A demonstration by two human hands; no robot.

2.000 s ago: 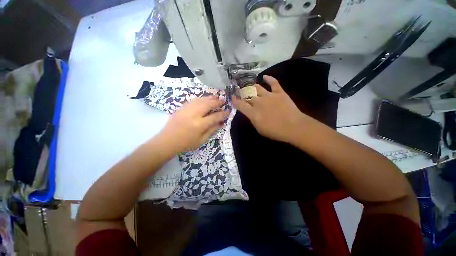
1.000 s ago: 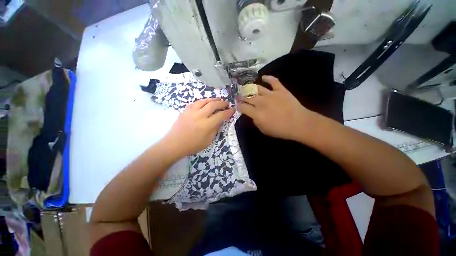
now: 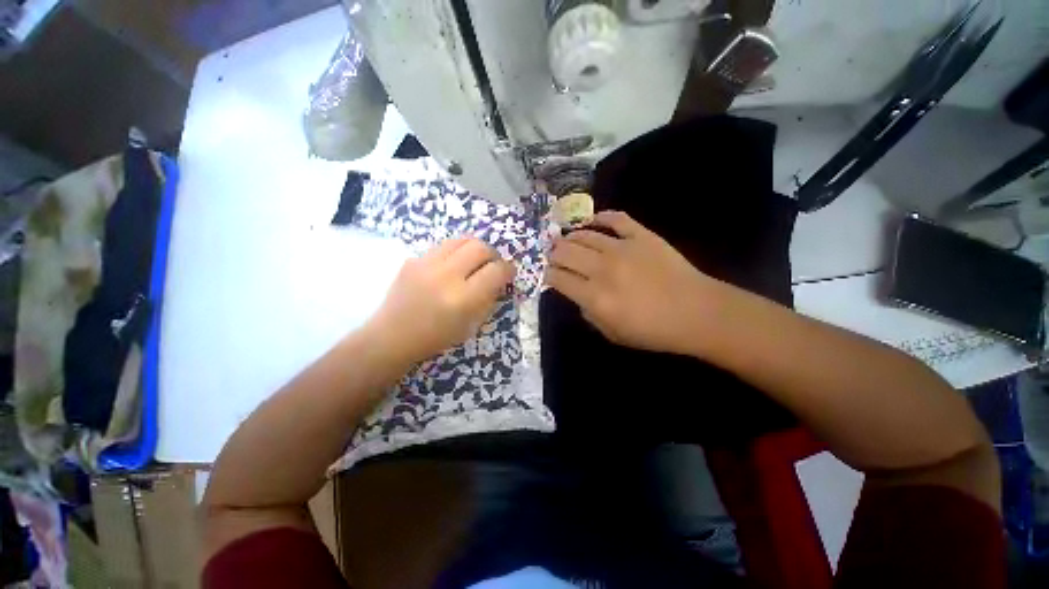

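The white-and-dark floral lace panel (image 3: pixel 460 362) lies on the white table, its upper part beside the needle area. The black fabric panel (image 3: pixel 679 380) lies to its right. My left hand (image 3: pixel 446 288) is on the lace, fingertips bent and pinching it. My right hand (image 3: pixel 627 276) is at the seam between lace and black fabric, fingertips on the cloth just below the small yellowish piece (image 3: pixel 573 208). The sewing machine head (image 3: pixel 443 92) stands above. The needle and presser foot (image 3: pixel 538 205) are small and blurred.
A plastic-wrapped object (image 3: pixel 346 109) stands left of the machine head. A blue bin (image 3: pixel 161 311) with patterned cloth (image 3: pixel 63 265) and black fabric is at left. At right lie a long dark pointed tool (image 3: pixel 903 109) and a smartphone (image 3: pixel 964 280).
Both hands have moved slightly down, away from the needle. The left fingers are more bent. The lace's lower edge has shifted left and lies flatter, and its upper part has shifted.
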